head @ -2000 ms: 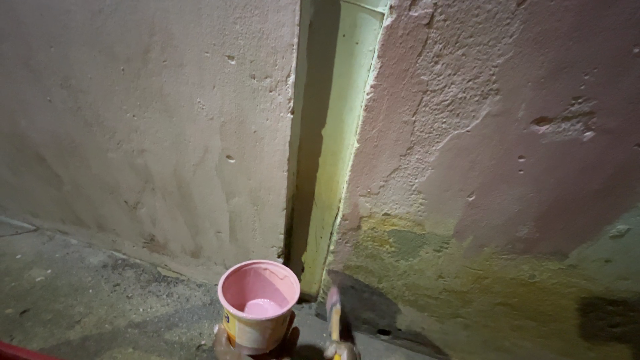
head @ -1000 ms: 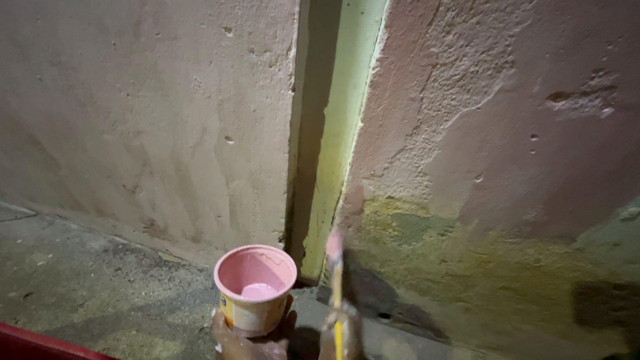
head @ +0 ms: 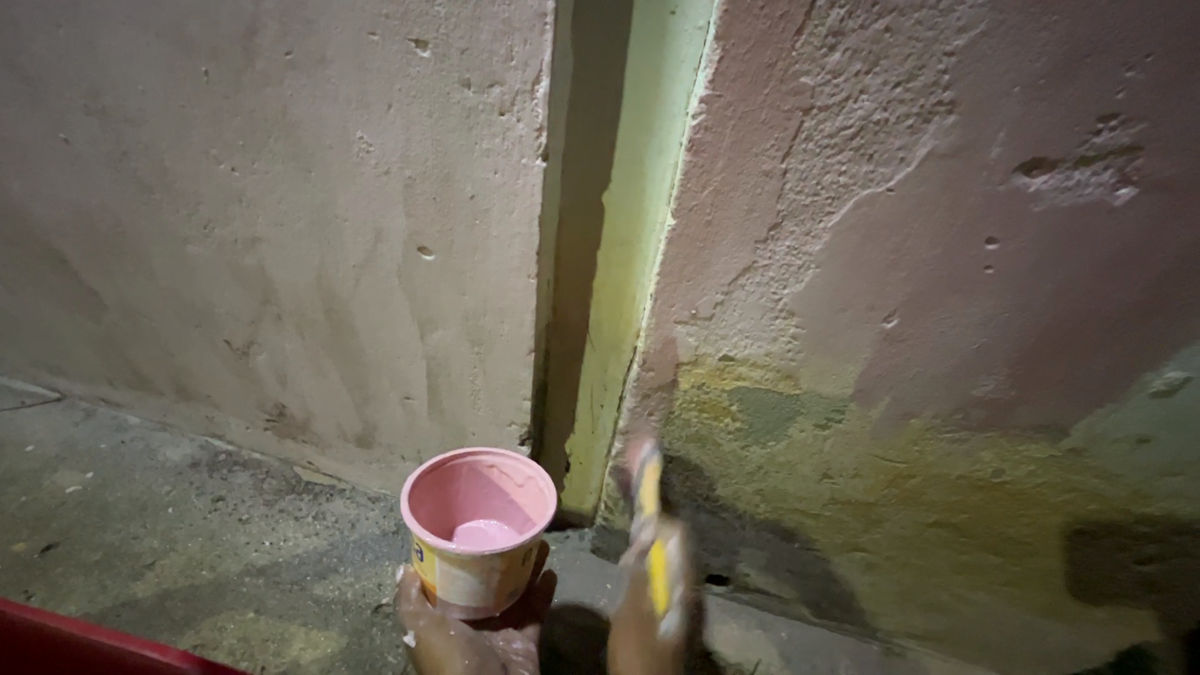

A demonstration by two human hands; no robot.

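My left hand (head: pixel 469 637) cradles a plastic tub (head: pixel 478 534) from below; the tub bears writing, stands nearly upright and holds some pink paint (head: pixel 485 534). To the right of it, my right hand (head: pixel 652 600), blurred, grips a paintbrush (head: pixel 653 525) with a yellow handle. Its bristles, pink and blurred, are at the lower left edge of the right wall section (head: pixel 750 281), beside the yellow-green recess (head: pixel 600 375). Fresh-looking pink runs along that edge just above the bristles. Whether the bristles touch the wall at this instant cannot be told.
The left wall section (head: pixel 281 234) is pinkish and pitted. On the right, the wall's lower part is yellow-green with peeling patches and shadows. A rough concrete floor (head: pixel 187 544) meets the walls. A red edge (head: pixel 84 642) crosses the bottom left corner.
Two seconds ago the brush was lower, near the floor beside the wall; it has since come up to the wall edge. The tub has stayed in my left hand.
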